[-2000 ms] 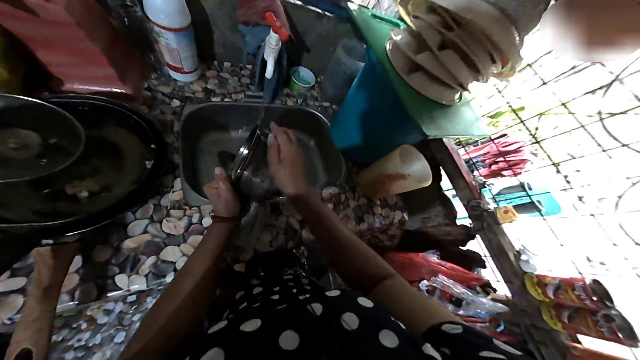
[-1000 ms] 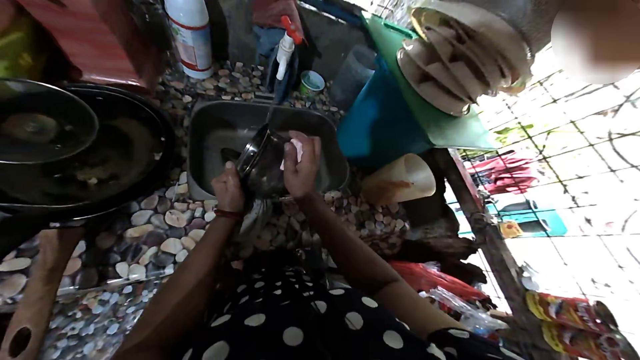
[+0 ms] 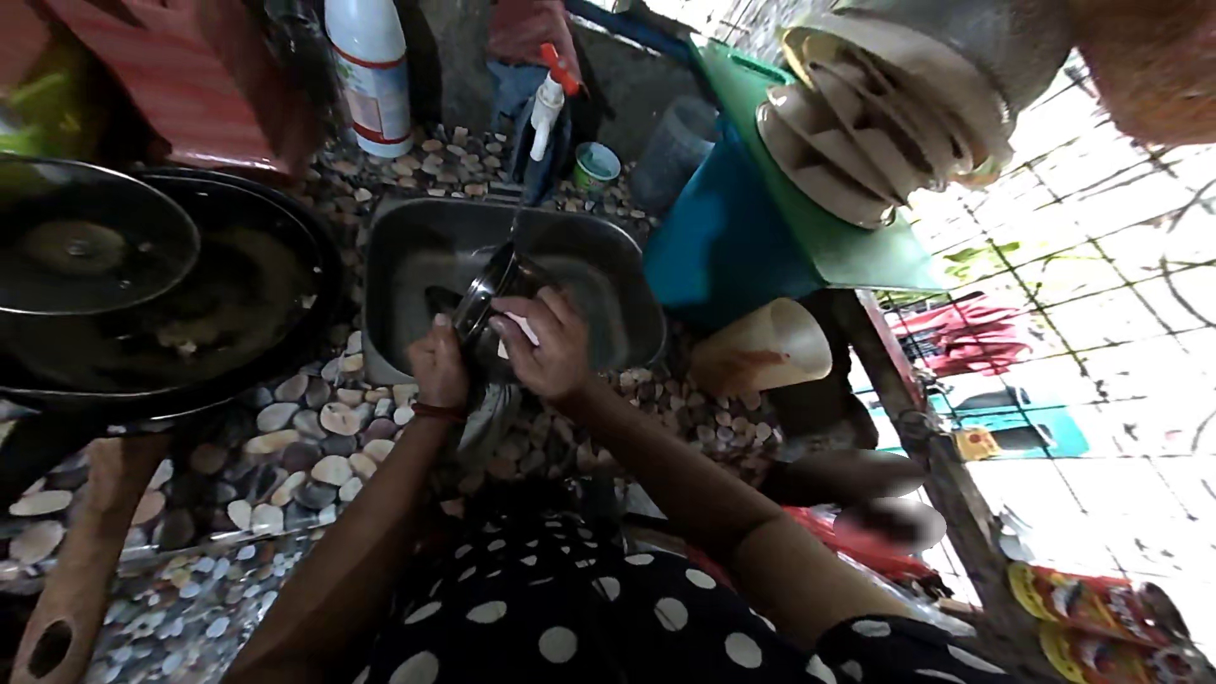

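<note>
Over the steel sink basin (image 3: 608,285), my left hand (image 3: 440,366) grips the rim of a shiny metal bowl or lid (image 3: 489,285), which is tilted. My right hand (image 3: 543,344) presses a small whitish piece, perhaps a sponge (image 3: 518,332), against its near side. A thin stream of water falls from the white tap (image 3: 545,114) with a red handle onto or just behind the metal piece. The exact shape of the vessel is partly hidden by my hands.
Left lie a black wok (image 3: 275,247) and a glass lid (image 3: 95,237). Behind are a white bottle (image 3: 375,95) and a small green cup (image 3: 597,166). At right stand a blue container (image 3: 731,237), a green board (image 3: 855,247) bearing stacked plates (image 3: 826,180), and a stained plastic cup (image 3: 793,344).
My right hand has shifted over the metal piece, and the whitish piece in its fingers shows now but not two seconds ago. My left hand keeps its hold on the rim.
</note>
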